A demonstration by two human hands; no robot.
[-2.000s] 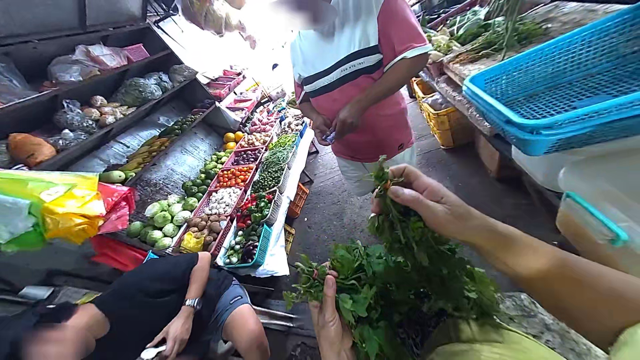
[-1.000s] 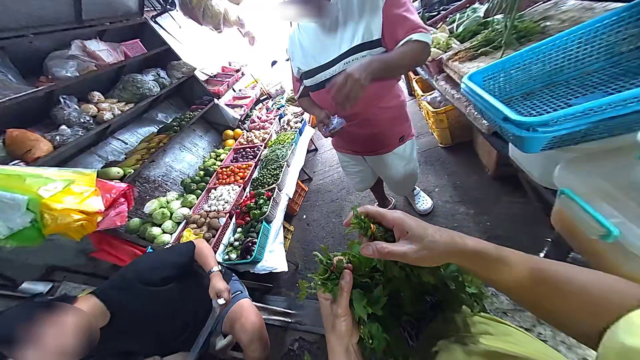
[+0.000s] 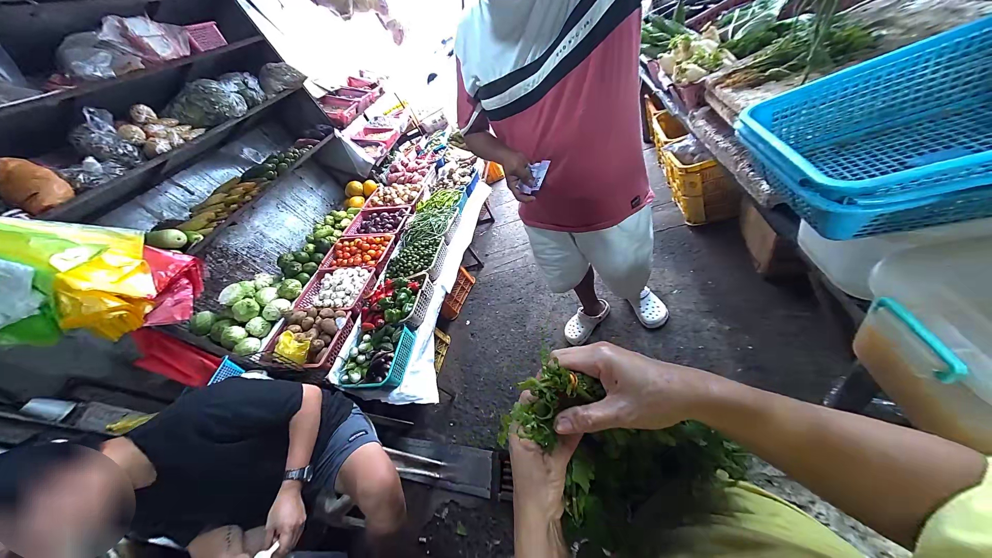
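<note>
A bunch of leafy green herbs (image 3: 620, 480) hangs down over my lap, its gathered stem end pointing up. My right hand (image 3: 628, 391) is closed around the top of the bunch, where an orange band shows at the stems. Just below and to the left, my left hand (image 3: 539, 469) grips the same greens from the side. The two hands are close together, and some left fingers are hidden by leaves and the right hand.
Vegetable crates (image 3: 339, 288) line the left side. A person in a pink and white shirt (image 3: 573, 139) stands ahead holding something small; another in black (image 3: 225, 442) sits lower left. Blue plastic baskets (image 3: 876, 186) and a lidded plastic container (image 3: 930, 333) are at right.
My hands, apart two seconds ago with greens at each, have come together. The standing person's raised hand from one second ago is no longer in front of the chest.
</note>
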